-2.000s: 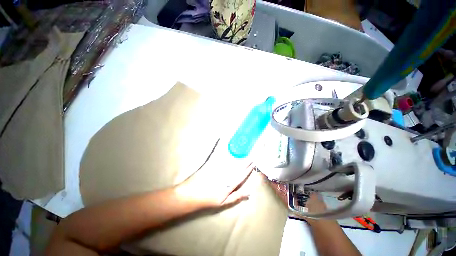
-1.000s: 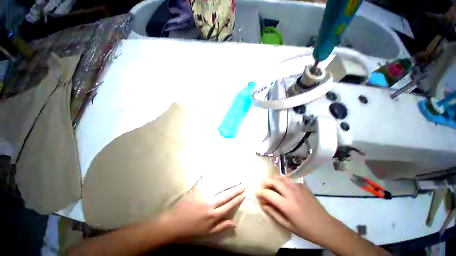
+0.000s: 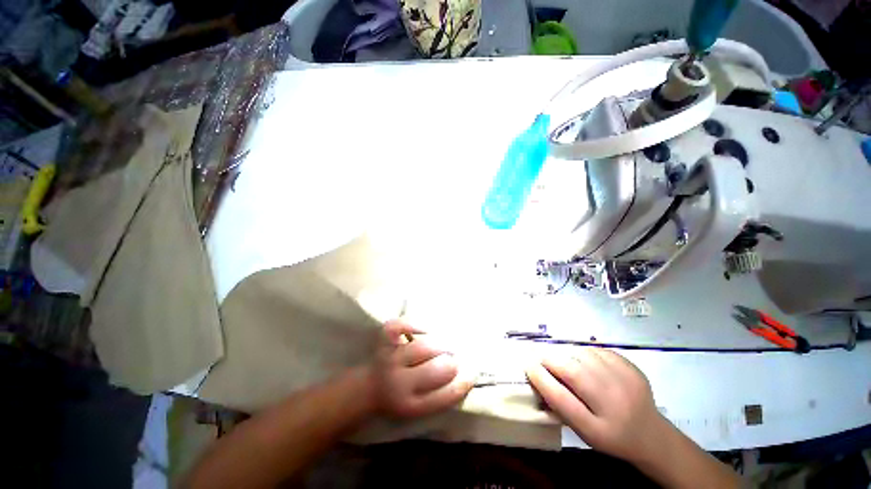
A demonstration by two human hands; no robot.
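Observation:
A khaki cut panel point(image 3: 286, 325) lies on the white table in front of me, its middle washed out by glare. My left hand point(image 3: 420, 372) grips a fold of it, fingers curled. My right hand point(image 3: 602, 396) holds the panel's edge with fingertips and thumb, to the right of my left hand. A narrow folded strip of the cloth point(image 3: 506, 399) runs between the hands at the table's front edge. The presser foot and needle area point(image 3: 573, 275) of the white sewing machine point(image 3: 802, 210) is beyond the hands, with no cloth visible under it.
Red-orange thread snips point(image 3: 772, 329) lie under the machine arm. A light-blue flat piece point(image 3: 518, 177) is left of the machine head. Spare khaki panels point(image 3: 158, 277) lie on the plaid side table at left. A pale trough point(image 3: 649, 29) behind holds a green container point(image 3: 554, 40).
Both hands have drawn the cloth away from the needle area towards the table's front edge. My left hand has closed on a fold. The cloth's near part is now folded.

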